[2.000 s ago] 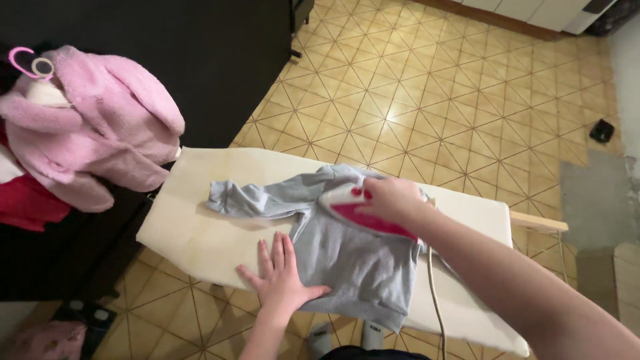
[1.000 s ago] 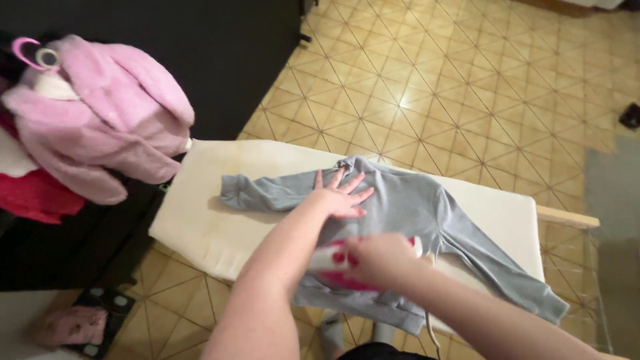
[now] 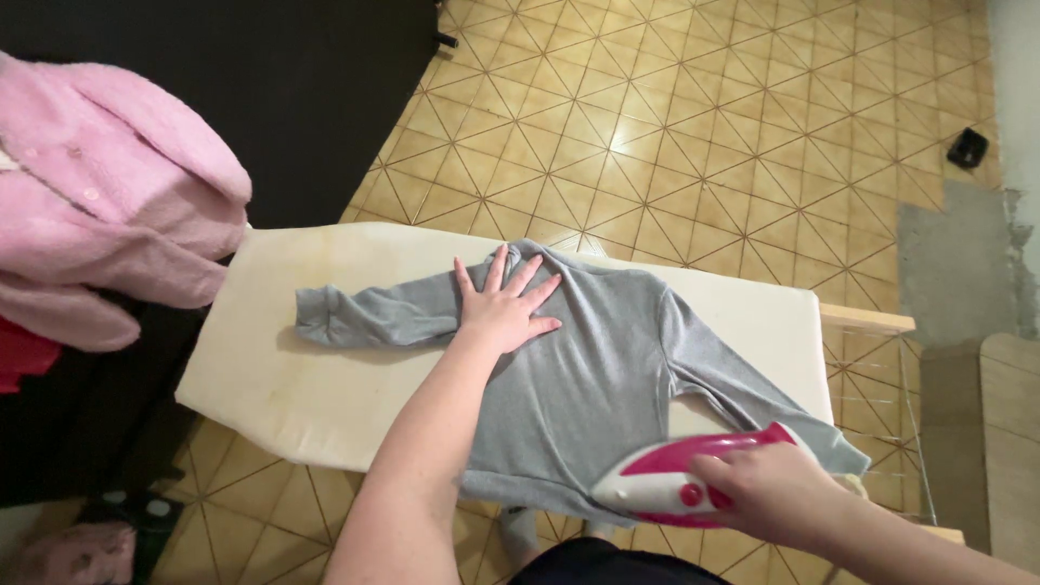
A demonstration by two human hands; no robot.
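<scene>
A grey long-sleeved sweatshirt (image 3: 593,349) lies spread on a cream-covered ironing board (image 3: 357,406), its collar toward the far edge and its hem at the near edge. My left hand (image 3: 504,309) presses flat on its upper left part near the collar, fingers spread. My right hand (image 3: 756,487) grips the handle of a pink and white clothes iron (image 3: 674,483), whose pointed tip is at the garment's lower right, near the hem. One sleeve stretches left on the board; the other slants down to the right, its cuff partly behind the iron.
A pink fluffy coat (image 3: 138,171) hangs at the left against a dark surface, with a red cloth (image 3: 24,353) below it. A wooden bar and metal wires extend from the board's right end. A small black object (image 3: 967,148) lies on the tiled floor.
The iron in my right hand has moved right from beside my left forearm to the garment's lower right. My left hand, earlier at the garment's lower left, moved up near the collar and stays there.
</scene>
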